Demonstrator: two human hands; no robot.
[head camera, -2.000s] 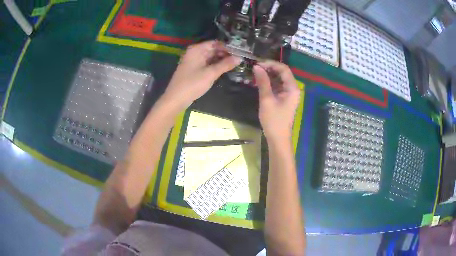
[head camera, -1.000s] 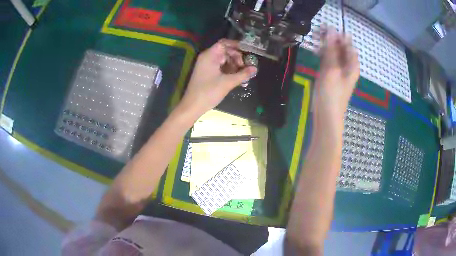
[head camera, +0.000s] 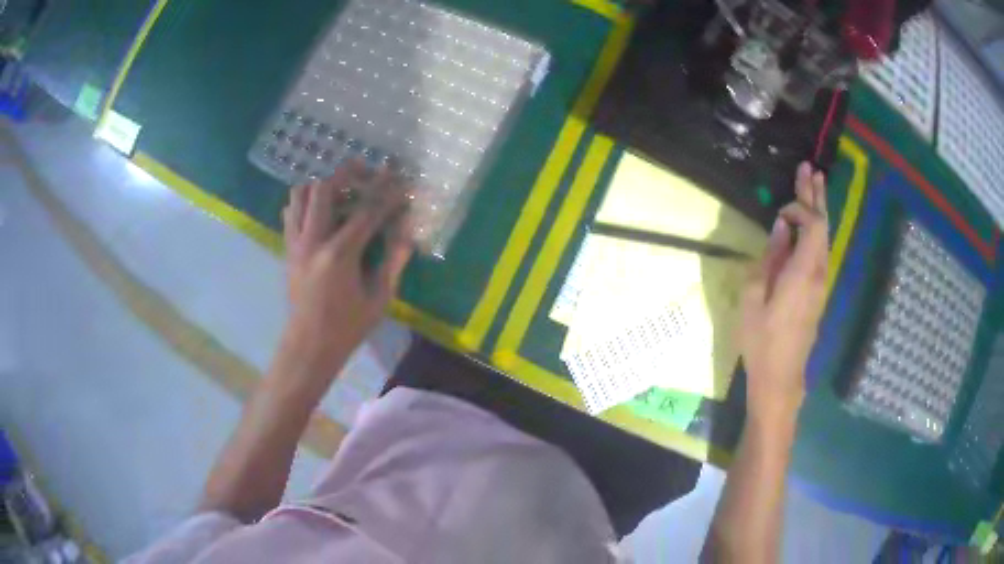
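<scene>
My left hand is over the near edge of the left blister tray, blurred, with fingers bent and spread at the pockets. The tray has darker round parts in its nearest rows. I cannot tell whether the fingertips hold a part. My right hand rests near the front right corner of the black fixture base, with its fingers extended and no part visible in it. The fixture mechanism is at the top, blurred, with a red handle at its upper right.
Yellow paper lies before the fixture, with a dark pen and a printed sheet on it. The right blister tray holds silvery parts. White part trays are behind right. A red wire runs beside the fixture.
The view has turned left. My left hand has left the fixture and reached the left tray. My right hand has come down from near the white trays to beside the yellow paper.
</scene>
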